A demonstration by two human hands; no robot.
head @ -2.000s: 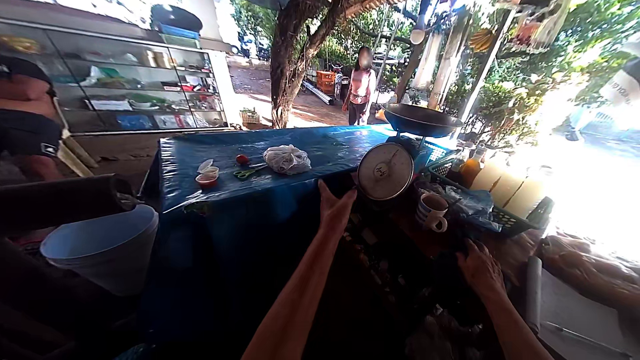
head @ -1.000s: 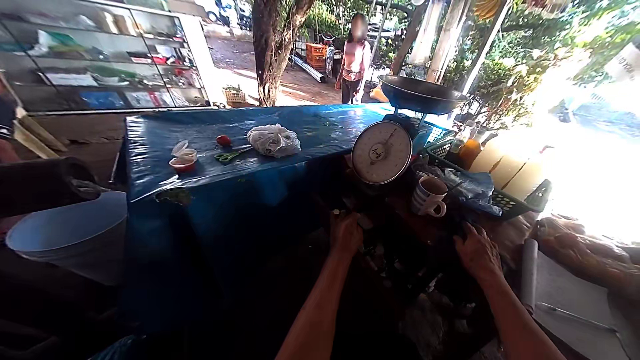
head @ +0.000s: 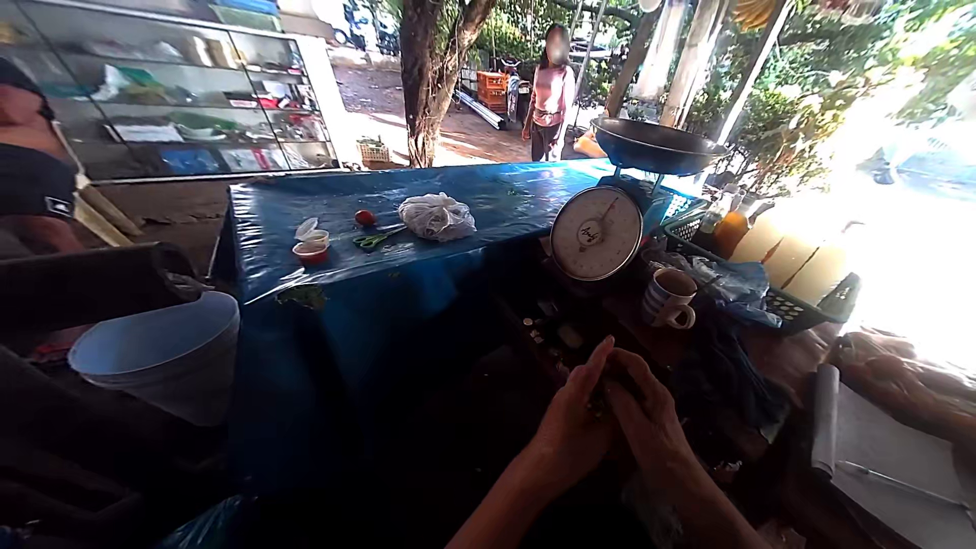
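My left hand (head: 577, 423) and my right hand (head: 648, 404) meet over a dark drawer or tray with small loose items. Their fingers are close together; whether something small lies between the palms is too dark to tell. Just beyond them stands a dial scale (head: 596, 233) with a dark metal pan (head: 657, 145) on top. Right of the scale is a striped mug (head: 666, 299). On the blue plastic-covered table (head: 320, 194) lie a knotted white plastic bag (head: 437, 216), green-handled scissors (head: 372, 240), a tomato (head: 365, 218) and small lidded cups of sauce (head: 311, 248).
A green plastic basket (head: 801, 314) with bottles and pale containers stands at the right. A rolled sheet (head: 825, 419) lies near the right edge. At the left are a pale bucket (head: 164, 339) and a glass display case (head: 183, 99). One person stands beyond the table, another at the far left.
My hands were apart, the left by the table edge and the right below the mug; now they have come together in front of the scale.
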